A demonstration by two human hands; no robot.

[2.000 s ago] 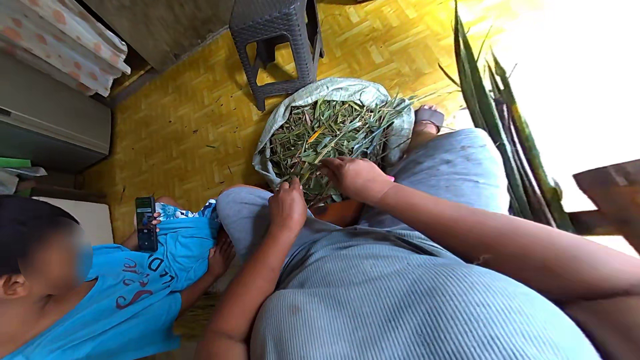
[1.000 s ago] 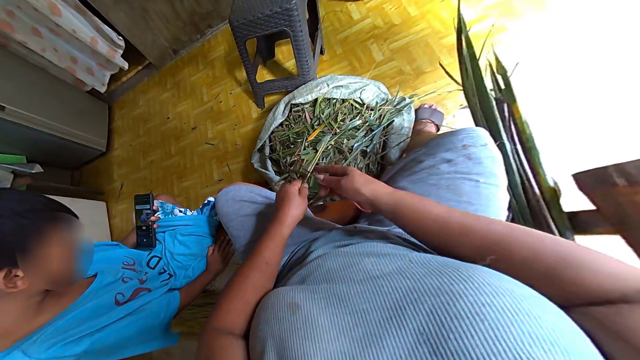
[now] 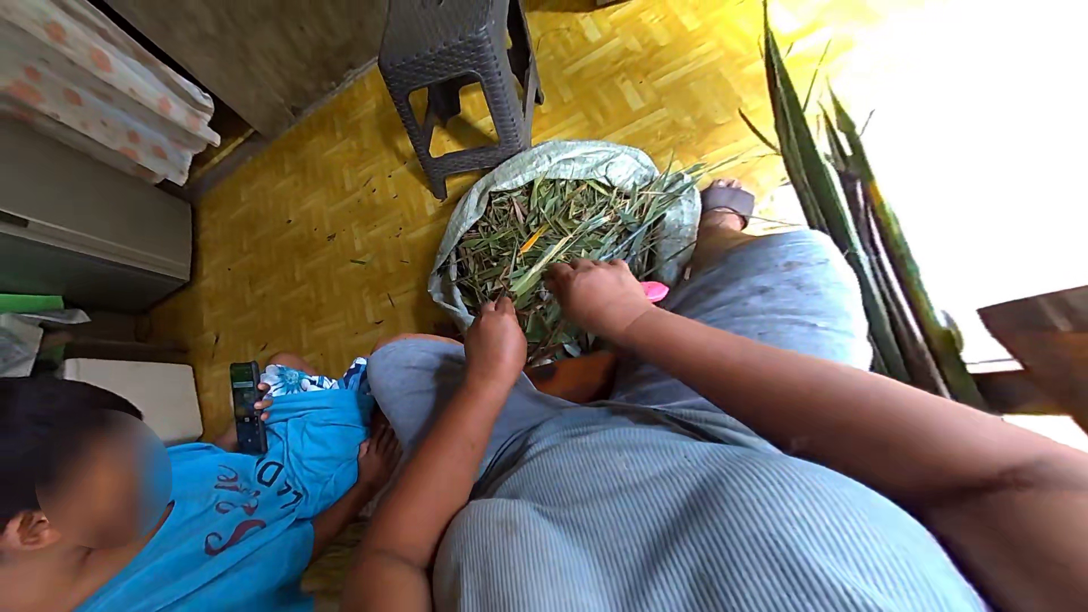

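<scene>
Between my legs stands a woven plastic sack (image 3: 586,157), its rim rolled down, full of cut green and brown leaf strips (image 3: 518,221). My left hand (image 3: 495,340) is at the sack's near left edge, fingers bent together; whether it grips a strip is unclear. Over the near part of the leaves is my right hand (image 3: 599,296), palm down with curled fingers beside a pale green strip (image 3: 544,265); its fingertips are partly hidden. A pink object (image 3: 654,291) shows beside my right wrist.
A dark plastic stool (image 3: 450,51) touches the sack's far side. Long green leaves (image 3: 875,229) stand at the right. A person in a blue shirt (image 3: 246,501) sits close on my left with a phone (image 3: 248,408). A cabinet (image 3: 93,221) is at the left.
My hands were close together over the near edge of the sack a second ago and are now farther apart. A pink object now shows by my right wrist.
</scene>
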